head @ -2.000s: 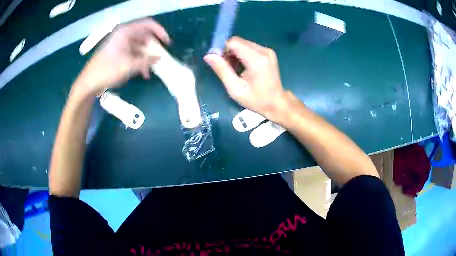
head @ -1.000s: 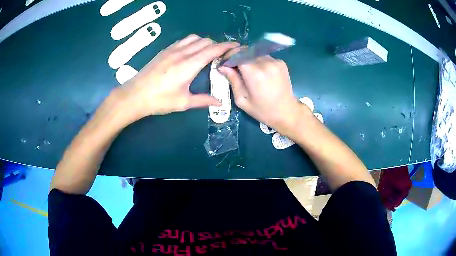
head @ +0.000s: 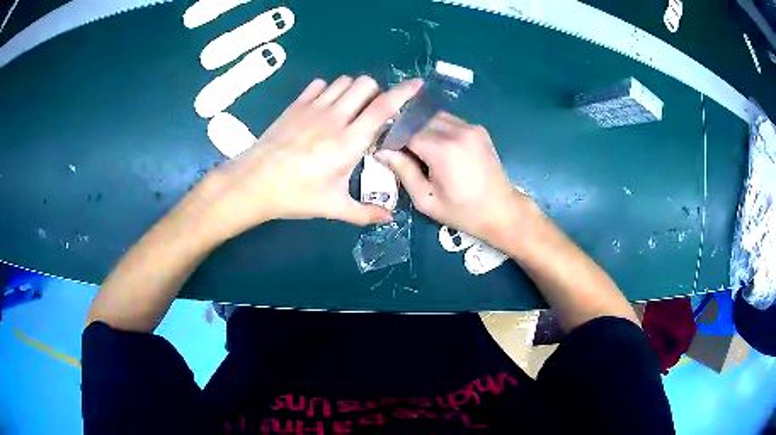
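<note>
A white oval housing (head: 379,189) lies upright in front of me at the work spot, its two small dark openings at the near end. Its far part is hidden by my hands. My left hand (head: 328,149) is spread over it, thumb by the near end and index finger at the strip. My right hand (head: 451,166) grips a grey label strip (head: 414,112) with a pale end; its fingertips are at the housing. Any small sticker at the fingertips cannot be made out.
Several white housings (head: 241,78) lie in a slanted row at upper left. More white housings (head: 485,257) lie by my right wrist. A stack of label strips (head: 621,104) is at right. Clear tape (head: 383,245) is below the work spot. A plastic bag (head: 753,204) is at far right.
Since the earliest frame, my left hand has come to the work spot and my right hand has lowered with the strip. Over the last second, my left thumb has moved toward the housing's near end.
</note>
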